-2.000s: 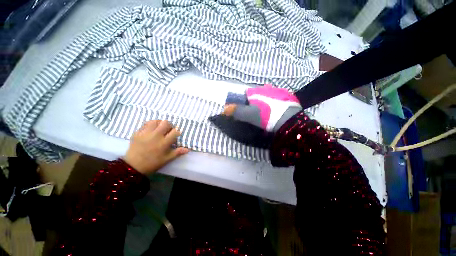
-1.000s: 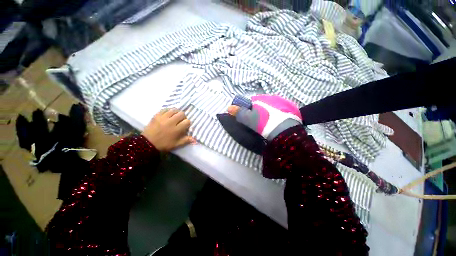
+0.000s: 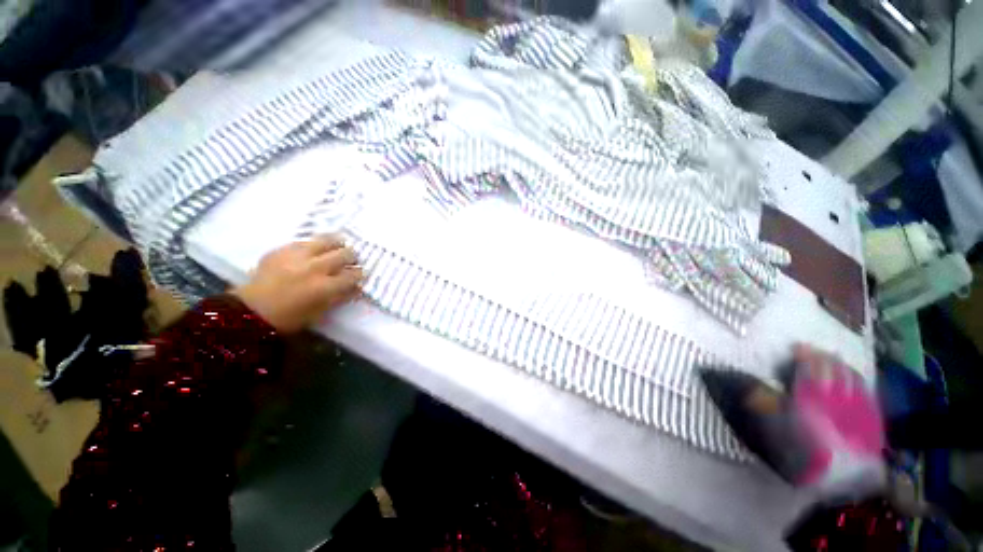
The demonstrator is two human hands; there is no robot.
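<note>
A long narrow striped garment section (image 3: 561, 350) lies flat along the near table edge. My bare left hand (image 3: 302, 283) rests on its left end with fingers bent, pressing it down; whether it pinches the cloth is not clear. My right hand (image 3: 835, 421), in a pink, grey and white glove, is blurred and closed around the steam iron (image 3: 744, 410), whose dark pointed tip is at the right end of the section. A large heap of striped cloth (image 3: 582, 140) lies behind, with a yellow tag (image 3: 644, 61) on it.
The white ironing table (image 3: 517, 426) slants down to the right. A reddish-brown rest pad (image 3: 814, 267) lies on its right side. Pale containers (image 3: 916, 264) stand beyond the right edge. Black fabric pieces (image 3: 81, 318) lie on cardboard (image 3: 32, 431) at the left.
My right hand and the iron have moved right and toward the near edge, uncovering the middle of the striped section. My left hand stays at its left end. The camera view has shifted.
</note>
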